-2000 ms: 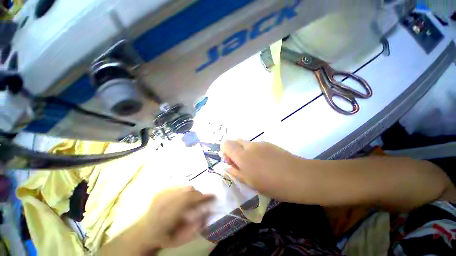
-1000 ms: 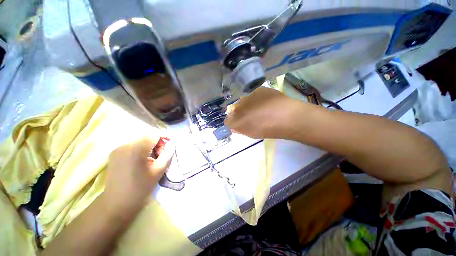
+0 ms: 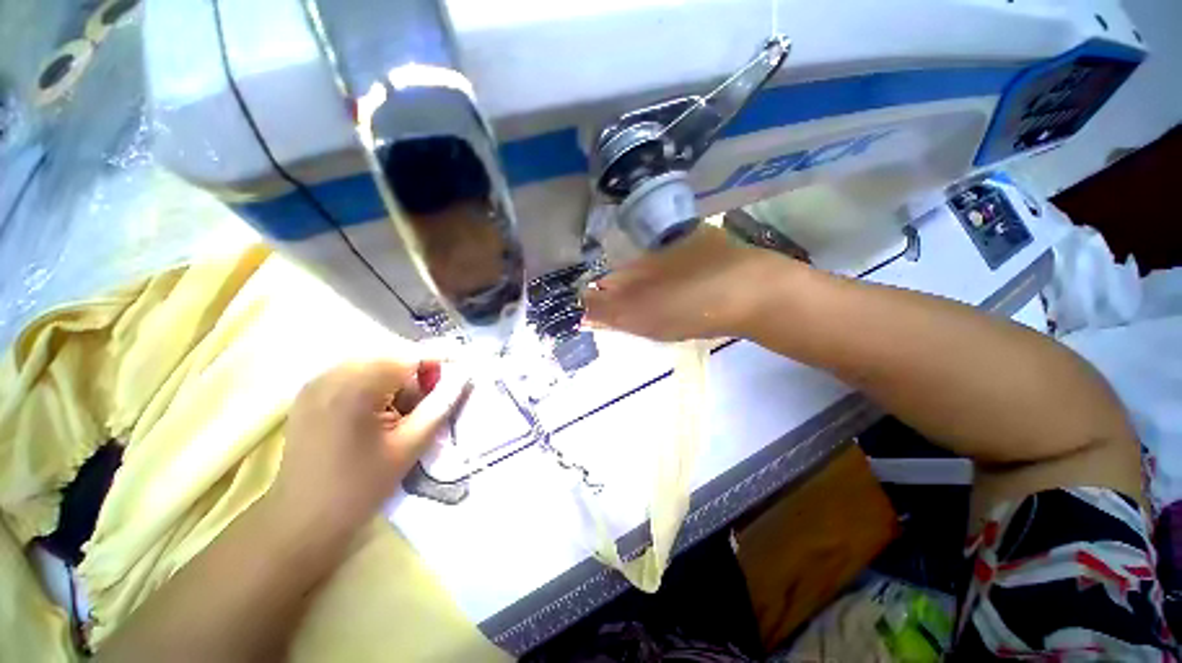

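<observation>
My left hand (image 3: 357, 421) is left of the needle area, thumb and fingers close together beside a small red spot; glare hides what lies between them. My right hand (image 3: 681, 288) reaches under the machine head (image 3: 894, 110), its fingertips at the small metal parts (image 3: 557, 317); whether they grip anything is not visible. The yellow fabric (image 3: 162, 415) lies gathered at the left and under my left forearm. A pale-yellow strip (image 3: 677, 453) hangs in a loop over the table's front edge. A twisted wire-like piece (image 3: 567, 460) lies on the bed.
The tension knob (image 3: 659, 211) sits just above my right hand. Scissors (image 3: 767, 236) lie behind my right wrist, mostly hidden. A dark metal piece (image 3: 436, 486) is at the bed's front left. The control panel (image 3: 992, 223) is at the right, bagged material (image 3: 78, 194) at the far left.
My view has shifted from further right and closer to the head. My right hand has moved from the front of the needle area to behind it. My left hand has risen from the front edge towards the needle.
</observation>
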